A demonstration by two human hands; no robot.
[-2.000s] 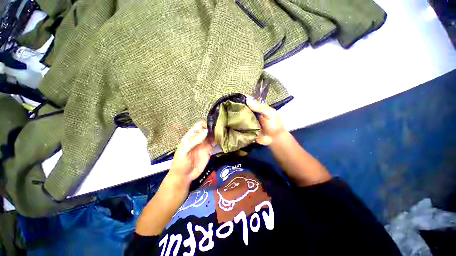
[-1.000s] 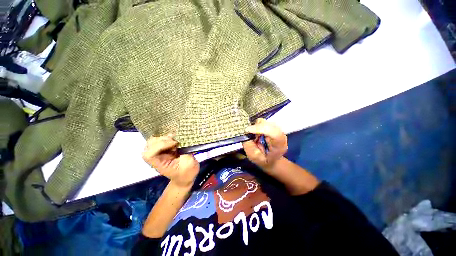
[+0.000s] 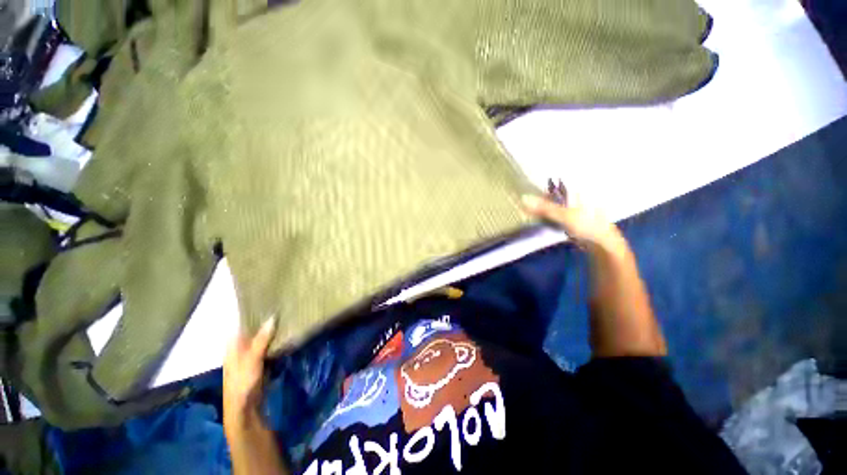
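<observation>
An olive-green textured jacket (image 3: 371, 158) lies spread over the table edge in front of me, blurred by motion. Its black-edged hem (image 3: 409, 278) runs slanting between my hands. My left hand (image 3: 246, 366) grips the lower left corner, thumb on top of the cloth. My right hand (image 3: 571, 218) grips the hem's right end. A small dark pointed tool (image 3: 557, 190), perhaps thread snips, sticks up from my right hand. The fingers under the cloth are hidden.
More olive jackets (image 3: 158, 213) are piled at the left, one hanging over the white table's (image 3: 631, 148) front edge. Clear plastic and dark items lie at the far left. Blue plastic (image 3: 121, 445) is below left, pale plastic (image 3: 789, 417) on the floor at lower right.
My hands have let go of the sleeve cuff and moved apart to the jacket's hem. The jacket body is now stretched out flat, and a sleeve lies towards the upper right.
</observation>
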